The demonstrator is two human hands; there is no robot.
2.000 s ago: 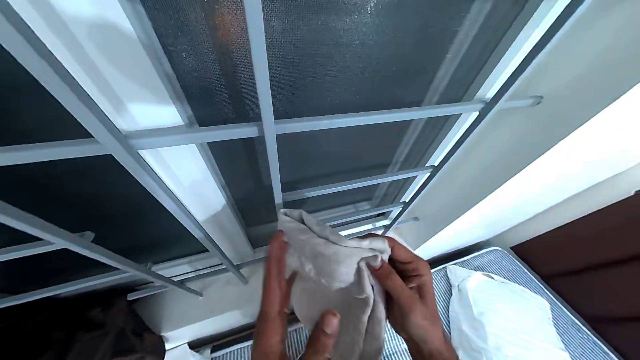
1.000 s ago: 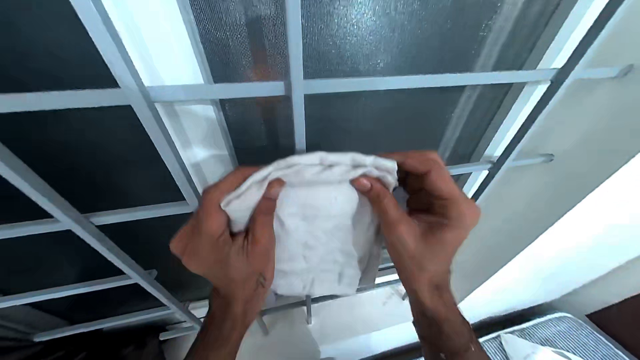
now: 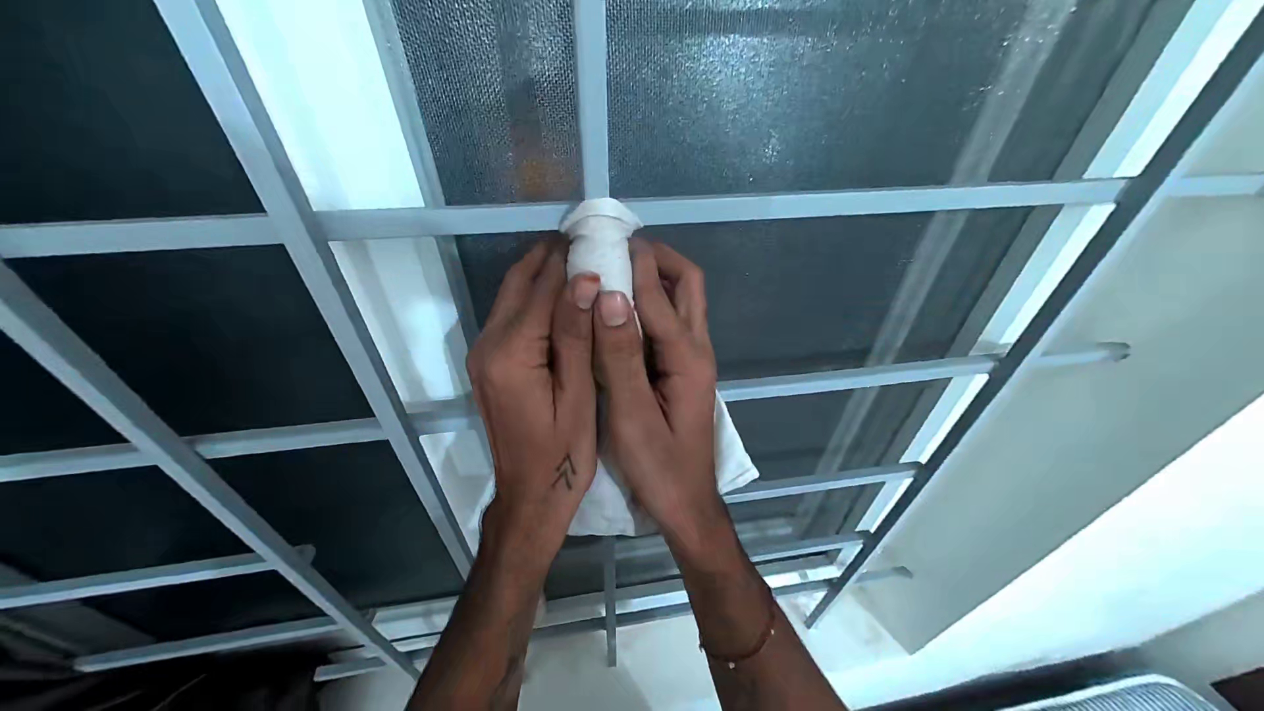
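Note:
Both my hands grip a white cloth in front of the metal window grille, near a crossing of its bars. My left hand and my right hand are side by side with thumbs nearly together, the cloth bunched around the upright bar between them. A rolled rim of cloth shows above the fingers, at the horizontal bar. Its loose lower part hangs behind the wrists and shows on both sides. The palms and the bar between them are hidden.
Behind the grille are textured glass panes and a pale window frame. A pale wall stands at the right. The edge of a striped mattress shows at the bottom right. Dark material lies at the bottom left.
One second ago my hands held the cloth spread wide between them. They have come together and the cloth is now bunched at the upright bar.

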